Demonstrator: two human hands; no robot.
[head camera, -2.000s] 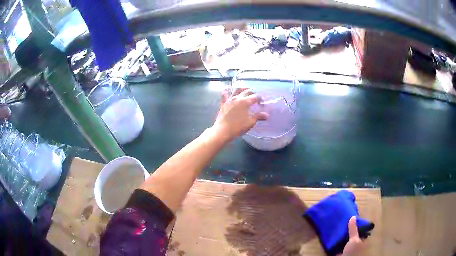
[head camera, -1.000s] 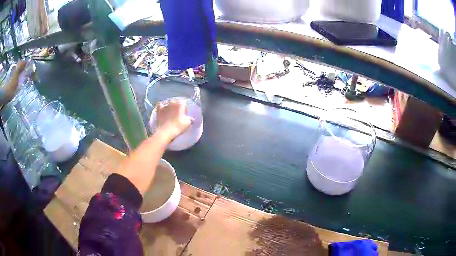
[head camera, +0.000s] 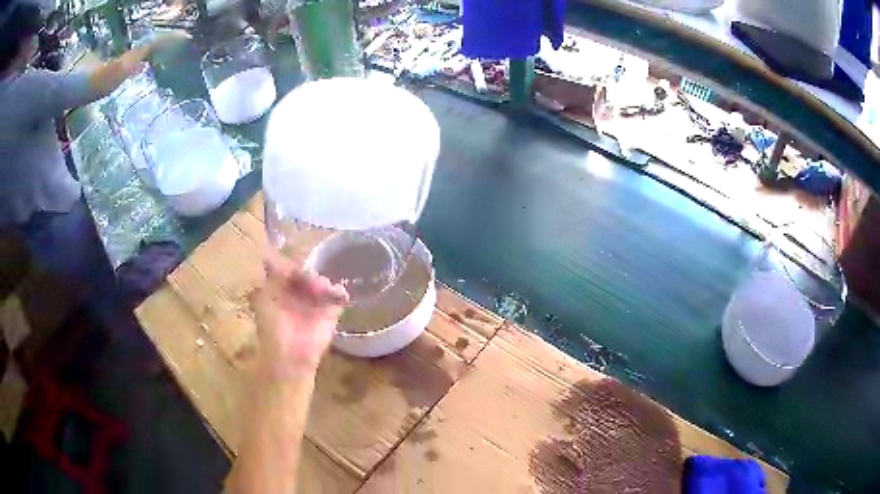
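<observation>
My left hand (head camera: 299, 314) grips the clear rim of a container (head camera: 349, 159). The container is upside down, its white base up and its clear part down, in front of the white water bowl (head camera: 386, 338). The bowl holds greyish liquid and stands on the brown cardboard (head camera: 463, 425). The blue cleaning cloth (head camera: 724, 477) lies on the cardboard at the bottom right, cut off by the frame edge. My right hand is not in view.
A container (head camera: 769, 328) stands on the green belt (head camera: 540, 222) at right. Another container (head camera: 243, 95) and film-wrapped ones (head camera: 193, 169) are at left, by a person (head camera: 43, 135). A blue cloth (head camera: 511, 27) hangs overhead, near the green post (head camera: 326, 39).
My left hand has brought a container off the belt to above the bowl and turned it base up. The view has swung left, so the other person shows more and the right-hand container sits further right.
</observation>
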